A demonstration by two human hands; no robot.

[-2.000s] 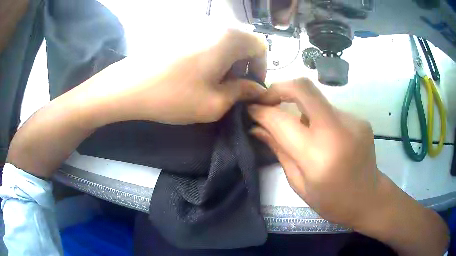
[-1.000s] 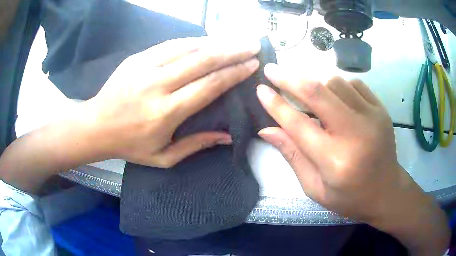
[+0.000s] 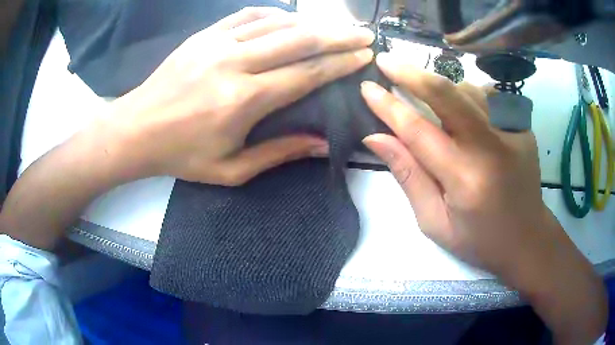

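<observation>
A dark ribbed fabric piece [image 3: 256, 236] lies on the white machine table and hangs over its front edge. My left hand [image 3: 222, 94] lies on the fabric from the left, fingertips near the needle area, thumb lower down beside a raised fold. My right hand [image 3: 458, 155] presses the fabric's right side with its fingertips, close to my left fingertips. The presser foot [image 3: 383, 42] is just beyond my fingertips, and the cloth's far end reaches it. Whether the foot is down on the cloth is too blurred to tell.
The machine head [image 3: 533, 27] overhangs the top right, with a spring part and grey cap [image 3: 509, 110]. Green and yellow scissors [image 3: 578, 158] lie at right beside a thin black tool [image 3: 597, 86]. More dark cloth [image 3: 114, 47] lies at upper left. A measuring tape [image 3: 418, 295] follows the front edge.
The hands first pinched a fold together, then flattened onto the cloth. Since then, hands and fabric have moved up to the presser foot. The view of the machine head has also shifted.
</observation>
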